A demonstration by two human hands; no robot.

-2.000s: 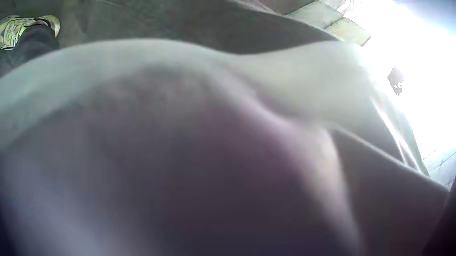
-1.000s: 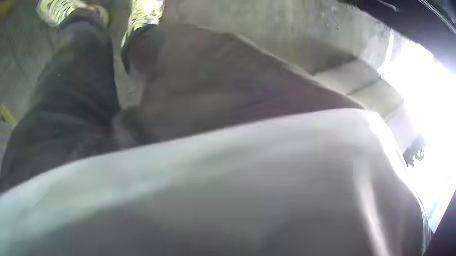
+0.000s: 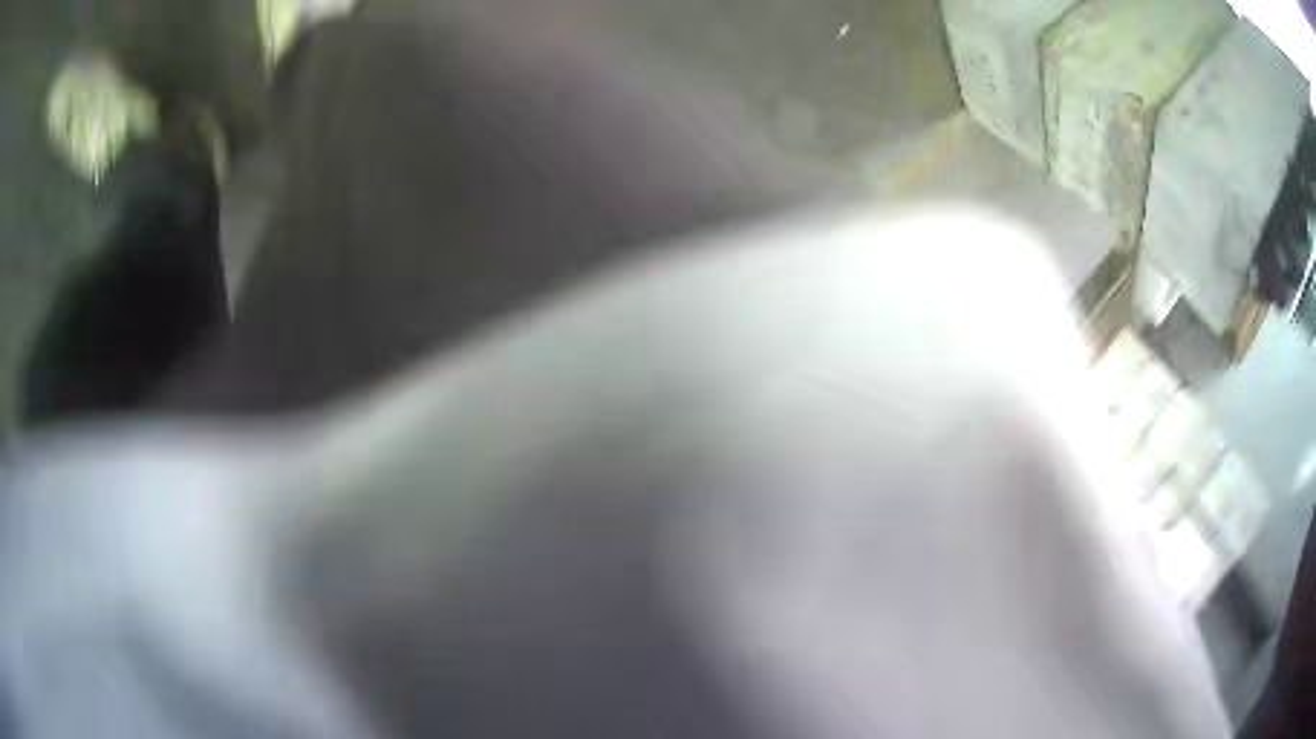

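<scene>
A large blurred expanse of pale grey cloth, likely my clothing, fills the lower and middle part of the view, very near the camera. Darker cloth lies beyond it, with a dark trouser leg at the left. Neither of my hands can be made out. No tool or workpiece shows in a hand.
Yellowish-pale shoes stand on the grey floor at the upper left, one shoe showing more fully. Pale box-like blocks stand at the upper right. A bright, pale gridded object lies at the right edge.
The view has swung. The shoes have shifted up and left, the cloth covers more of the middle, and the blocks and gridded object now show at the right.
</scene>
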